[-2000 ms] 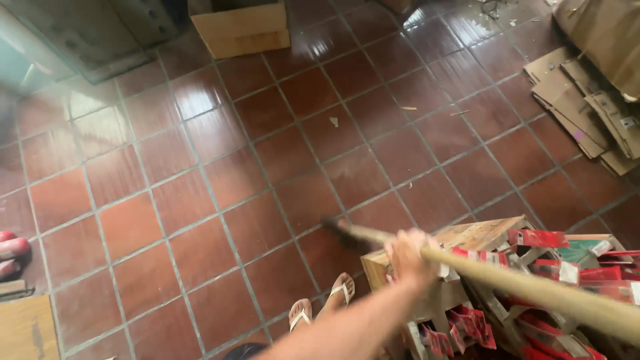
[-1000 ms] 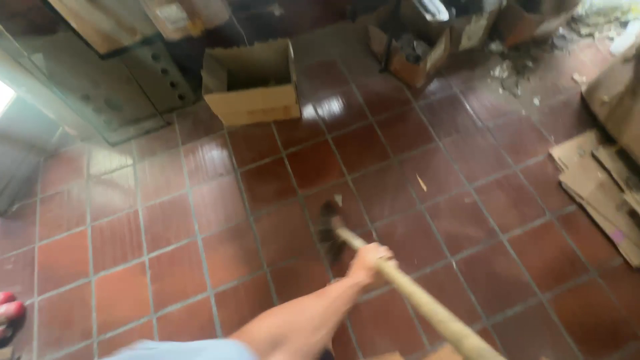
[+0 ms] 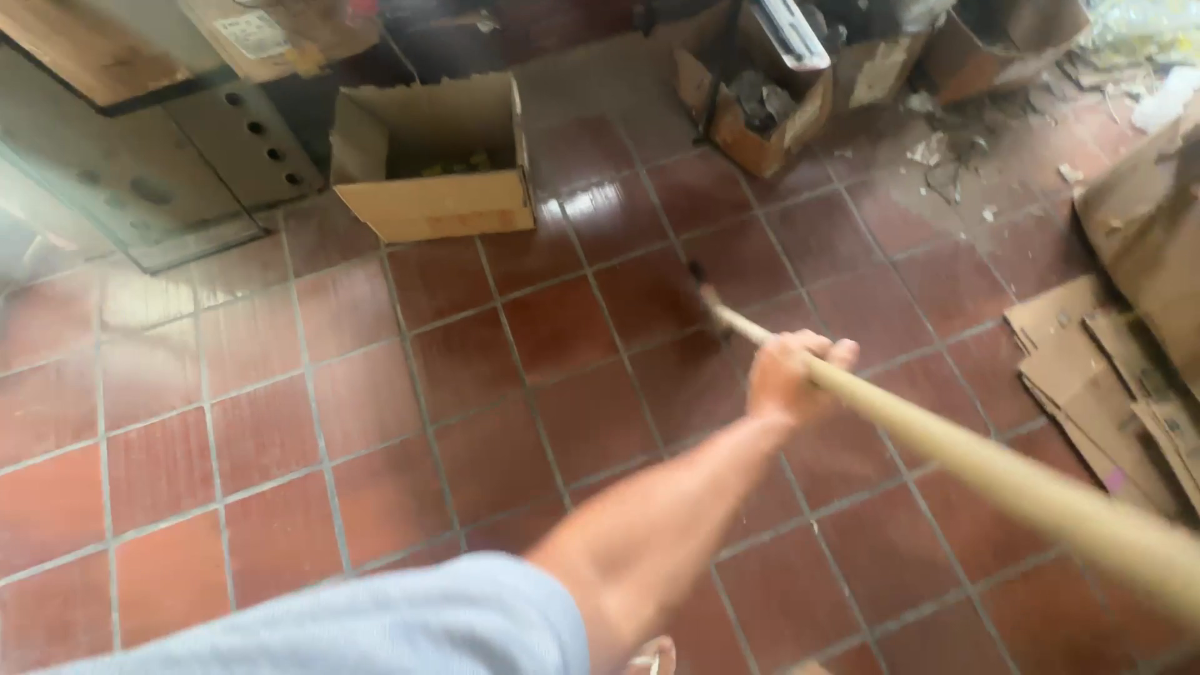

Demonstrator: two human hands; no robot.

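Note:
A long pale wooden pole (image 3: pixel 966 450) slants from the lower right edge towards the middle of the floor. My left hand (image 3: pixel 797 375) is closed around it near its far end, with the arm reaching in from the lower left in a light blue sleeve. Beyond the hand, the pole ends in a dark, blurred head (image 3: pixel 698 277) at the red tiled floor; its exact kind cannot be told. The near end of the pole runs out of view at the right, and my right hand is not in view.
An open cardboard box (image 3: pixel 441 206) stands on the tiles at upper left, beside a metal cabinet (image 3: pixel 122 159). More filled boxes (image 3: pixel 769 141) stand at the top. Scraps (image 3: pixel 937 155) litter the upper right floor. Flattened cardboard (image 3: pixel 1087 384) lies at the right. A sandalled foot (image 3: pixel 653 656) shows below.
The view has shifted, bringing more boxes in at the top. The crate of red packets in the oldest frame is out of view. My left hand has stayed on the pole throughout.

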